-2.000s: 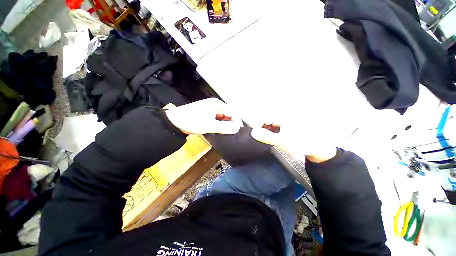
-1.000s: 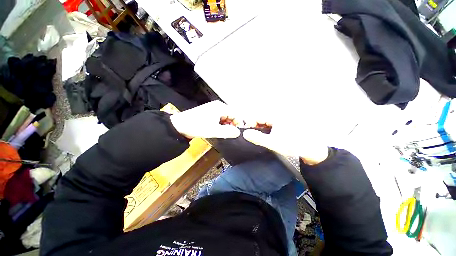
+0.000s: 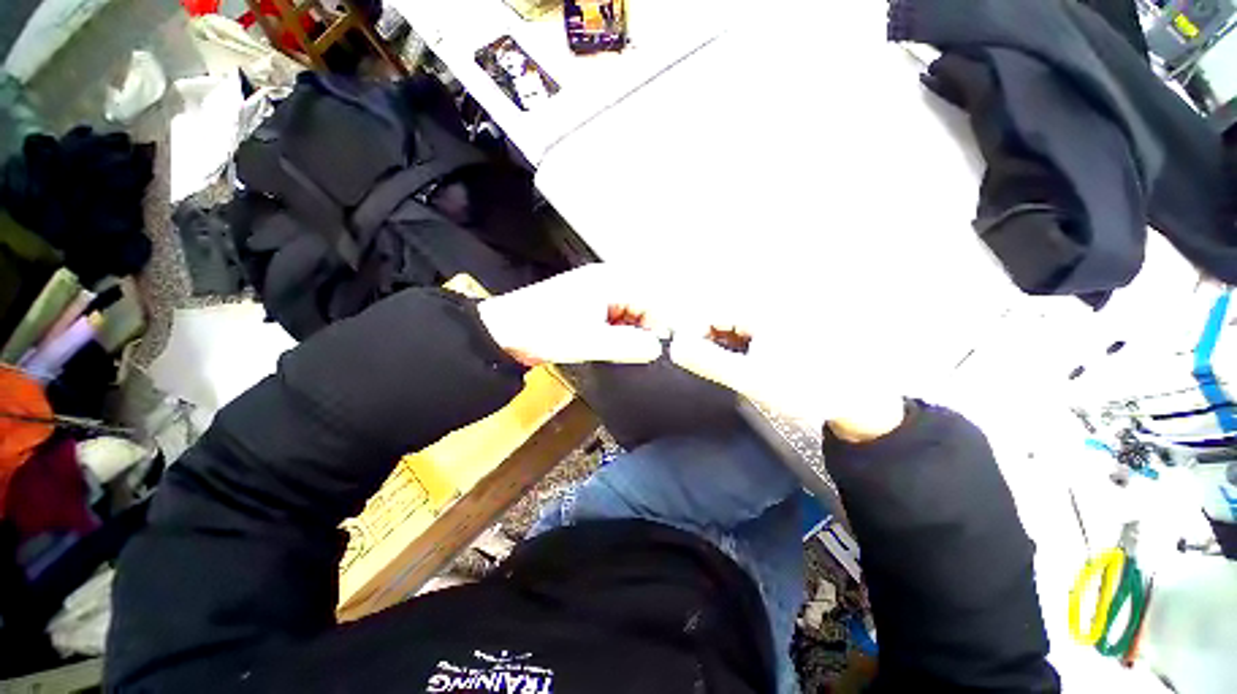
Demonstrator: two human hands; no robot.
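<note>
A small black cloth hangs below my hands at the near edge of the white table, above my lap. My left hand and my right hand are overexposed. Their fingertips meet closely at the upper edge of the cloth and pinch it. The exact grip and any thread or stitching are too bright and fine to tell.
A dark garment lies at the table's far right. A phone and picture card lie at the upper left. Yellow and green scissors lie right, near machine parts. A cardboard box and black heap are left.
My fingertips were a little apart two seconds ago, came together one second ago, and are still close now with a slightly changed angle. The cloth remains between them.
</note>
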